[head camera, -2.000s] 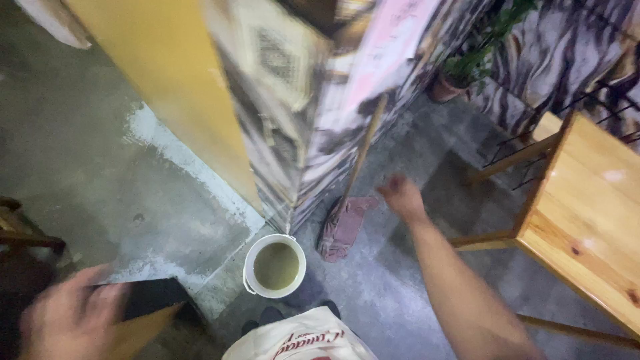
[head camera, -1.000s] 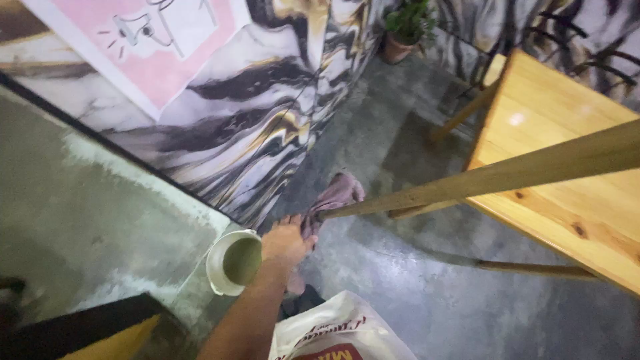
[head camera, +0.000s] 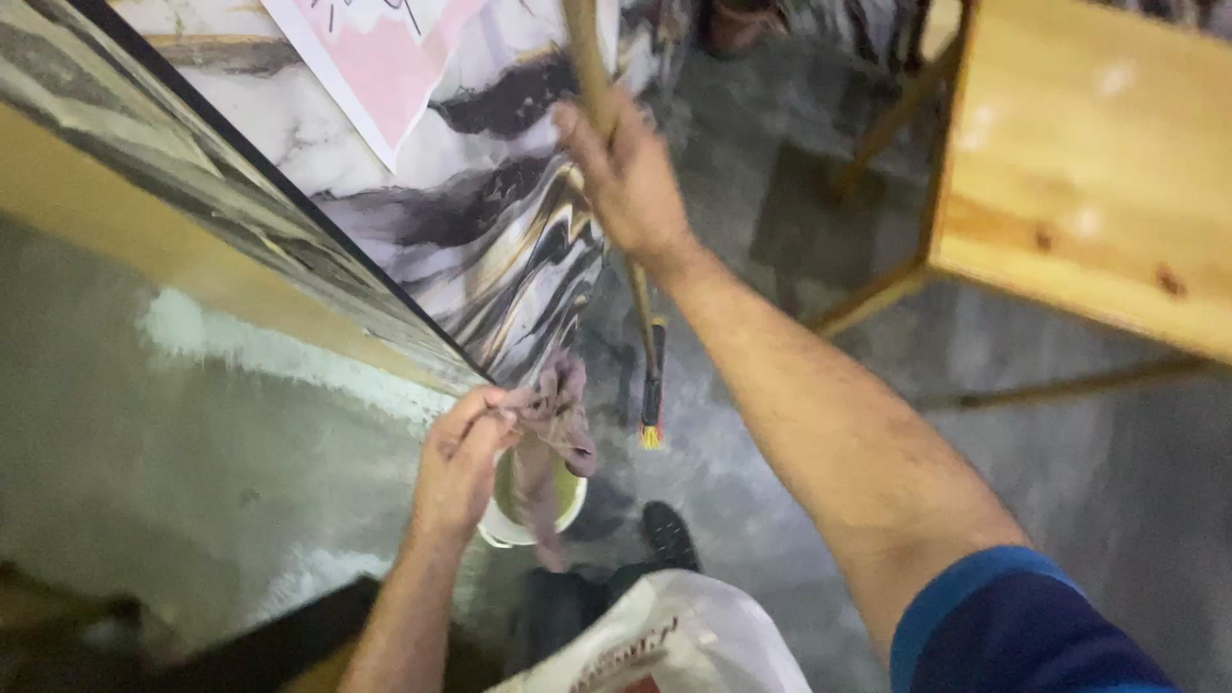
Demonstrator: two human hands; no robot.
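A damp-looking mauve cloth [head camera: 558,409] hangs from my left hand [head camera: 462,462], pinched at its edge between thumb and fingers. It dangles over and partly hides a white bucket [head camera: 580,500] of murky liquid on the floor. My right hand [head camera: 630,183] is wrapped around the wooden pole of a floor brush [head camera: 653,385]. The brush head, dark with yellow and red bristles, is down on the floor, right of the bucket and below the hand. Blur softens the pole's upper part.
A marble-patterned wall [head camera: 500,241] with a pink poster [head camera: 385,87] meets a corner behind the bucket. On the right stands a wooden table [head camera: 1088,173] with its legs. A plant pot [head camera: 736,24] is at the top. My dark shoe [head camera: 671,536] is just right of the bucket.
The cloth, earlier around the lower end of the pole, is now off it and in my left hand. The brush head has come into sight, and the pole stands more upright.
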